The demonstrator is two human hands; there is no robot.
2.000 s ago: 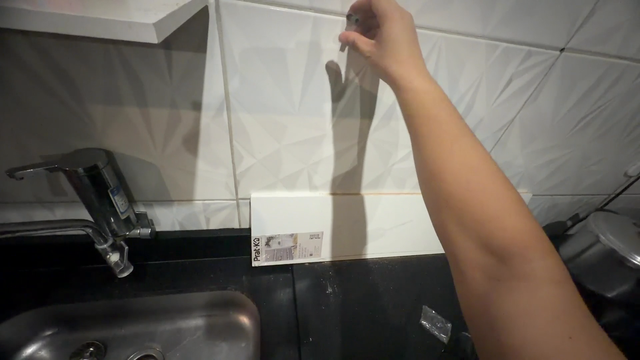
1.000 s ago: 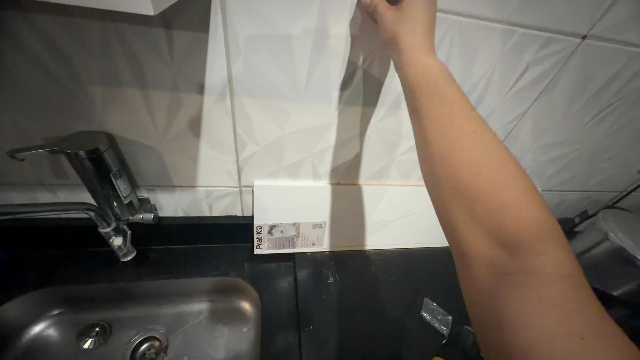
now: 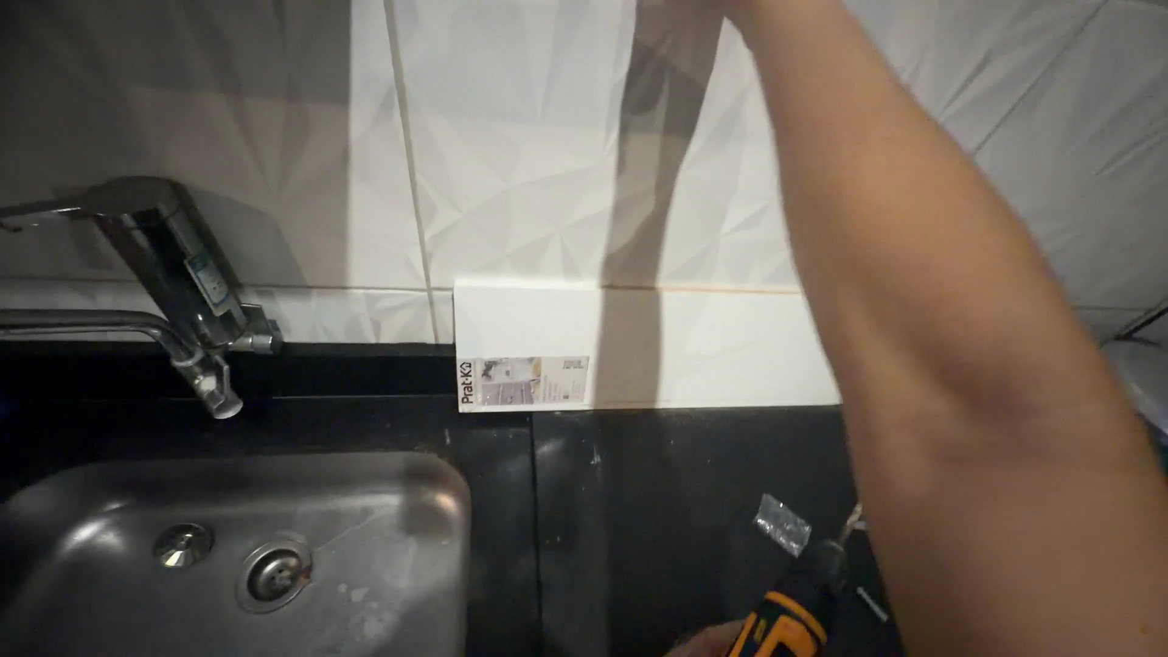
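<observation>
My right arm reaches up across the right side of the view. My right hand (image 3: 707, 4) is almost wholly cut off by the top edge, near the white tiled wall (image 3: 520, 155), so its fingers and anything in them are hidden. At the bottom edge a small part of my left hand (image 3: 710, 641) shows against a black and orange power drill (image 3: 789, 607), seemingly gripping it. The drill's bit points up and right, partly behind my right forearm. A white board (image 3: 721, 351) with a printed label (image 3: 534, 381) leans on the wall's foot.
A steel sink (image 3: 383, 566) with a drain (image 3: 276, 575) is at the lower left, below a chrome faucet (image 3: 187, 260). On the black countertop (image 3: 630, 511) lie a small clear plastic packet (image 3: 782, 525) and a screw (image 3: 872, 604). A pot-like object (image 3: 1141, 365) is at the far right.
My right hand, seen earlier holding a small object near the wall, has gone almost out of view at the top. The drill and part of my left hand now show below. The view has tilted down.
</observation>
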